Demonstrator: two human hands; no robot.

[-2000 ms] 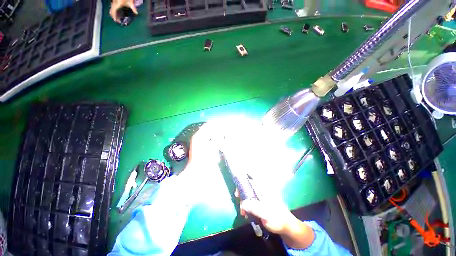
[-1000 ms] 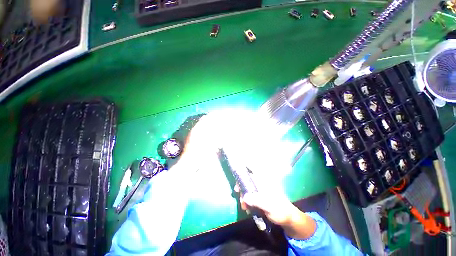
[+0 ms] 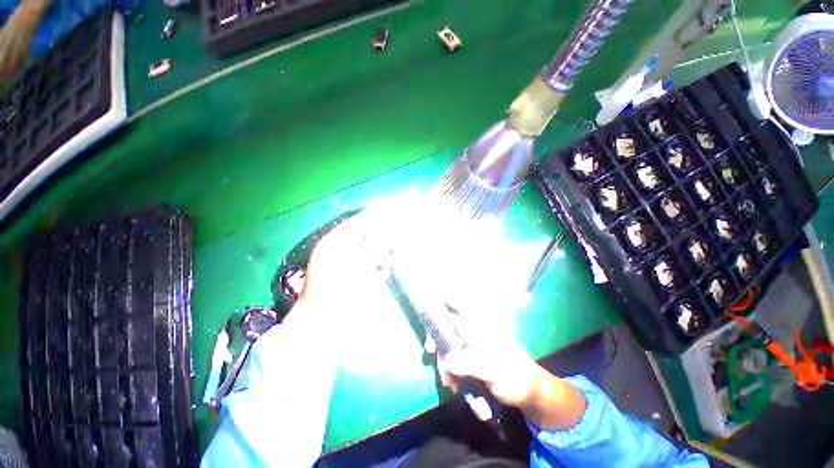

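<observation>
My right hand [image 3: 494, 370] is shut on a dark stick-like tool, an electric screwdriver by its look [image 3: 441, 331], slanted up and left with its tip in the white glare. My left hand [image 3: 334, 265] is washed out by the glare near the tool's tip; its fingers and anything in them cannot be made out. A round black part with a bright centre [image 3: 294, 281] lies just left of my left hand. Another round black part [image 3: 258, 322] lies lower left, with a slim dark tool [image 3: 230, 375] and a pale sliver [image 3: 218, 356] beside it.
A ribbed silver lamp head [image 3: 494, 169] hangs above the glare. A filled black tray [image 3: 672, 206] is at right, a glossy black tray stack [image 3: 105, 338] at left. A thin dark tool [image 3: 546, 260] lies between glare and filled tray. A white fan [image 3: 805, 75] and orange-handled tool [image 3: 805, 364] are at right. A person's hand [image 3: 16, 41] shows top left.
The view has shifted and turned, so the bench things sit differently. The lamp head appears further left. My right hand keeps its hold on the tool, its tip still near my left hand.
</observation>
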